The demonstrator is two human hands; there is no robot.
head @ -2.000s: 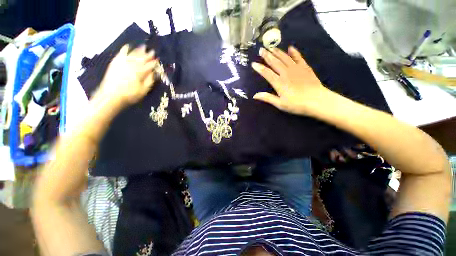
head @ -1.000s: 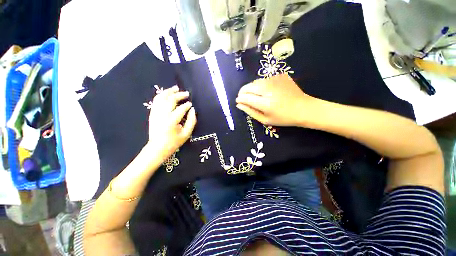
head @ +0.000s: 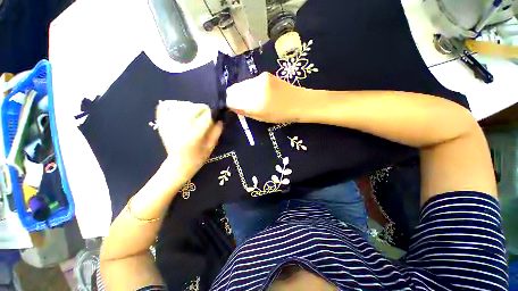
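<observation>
The black garment panel with cream floral and stepped-line embroidery lies across the white table and over my lap. Its front slit shows as a narrow pale gap below my hands. My left hand is closed on the cloth left of the slit. My right hand is closed on the cloth right of it, near the machine. Between them the cloth is lifted in a dark fold; my fingertips are partly hidden. The sewing machine head stands just beyond, with a cream ribbed knob above the embroidered flower.
A grey rounded tube hangs left of the machine head. A blue basket of tools and scraps stands at the left. Black snips lie at the right beside a yellowish strip. Dark embroidered cloth hangs beside my legs.
Both hands first lay spread on the panel, then moved inward to the slit. Now they have gathered and raised the cloth between them, covering the slit's upper part.
</observation>
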